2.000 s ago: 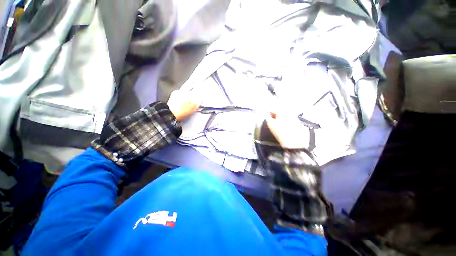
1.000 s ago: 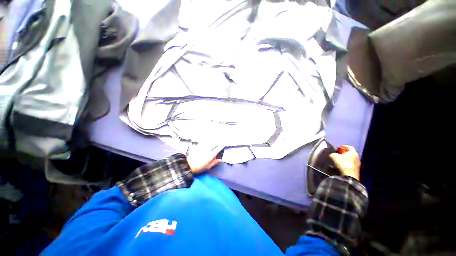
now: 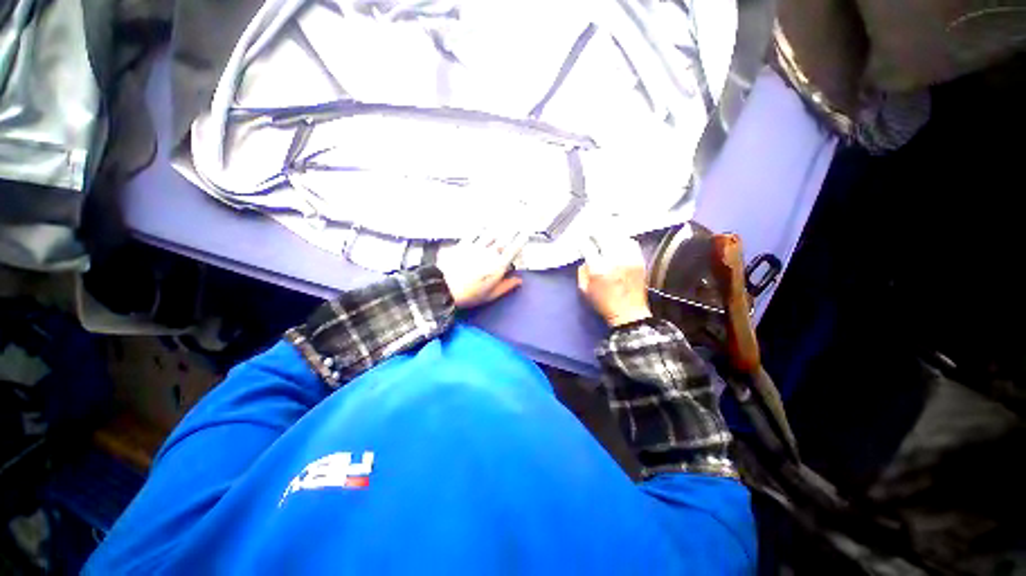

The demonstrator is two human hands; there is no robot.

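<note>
A grey garment [image 3: 433, 158], glared nearly white, lies on the table with dark-outlined seams showing. Its curved hem is at the near side. My left hand [image 3: 482, 270] and my right hand [image 3: 614, 279] are both at this hem, a short gap apart, fingers on the cloth. Glare washes out the fingertips, so I cannot tell if they pinch it. The dark iron [image 3: 684, 270] stands at the table's near right, just right of my right hand, and no hand is on its orange-brown handle [image 3: 736, 304].
The lavender table [image 3: 253, 248] has its near edge just in front of my body. A small black loop [image 3: 764, 273] is beside the iron. The iron's cord [image 3: 776, 422] trails off the table. Other grey garments [image 3: 43, 158] lie at the left. A padded form [image 3: 827, 56] is at the upper right.
My right hand has let go of the iron, which now stands by the garment, and has moved left to the hem. My left hand stays at the hem. The view has shifted.
</note>
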